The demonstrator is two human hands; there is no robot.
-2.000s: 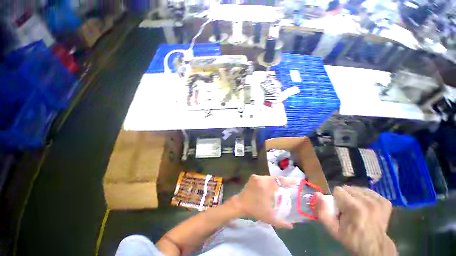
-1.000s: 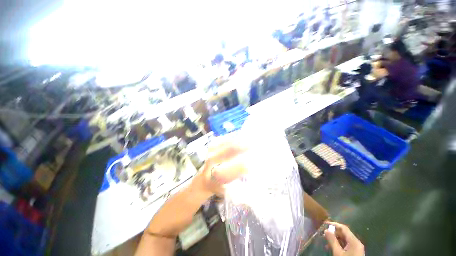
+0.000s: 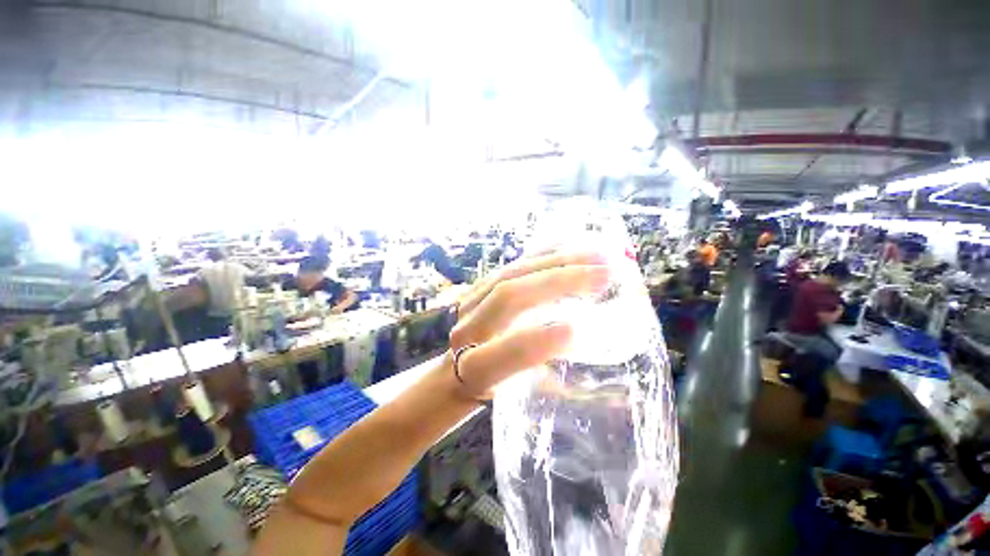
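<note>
A clear drink bottle point(image 3: 586, 456) is large and close in the middle of the view. It is tilted up, with its bottom end high and washed out by glare. My left hand point(image 3: 532, 315) is wrapped around the bottle from the left, with a ring on one finger. The neck and cap of the bottle are out of the picture. My right hand is not in view.
Stacked blue crates point(image 3: 315, 424) stand at lower left by white machine tables point(image 3: 163, 369) and thread cones point(image 3: 199, 400). A green aisle point(image 3: 716, 380) runs back at right. A seated person point(image 3: 814, 310) and a dark crate point(image 3: 868, 510) are beyond it.
The view has swung up from the machine table to the room. My left hand has raised the bottle close to the camera. My right hand, low at right before, has left the picture.
</note>
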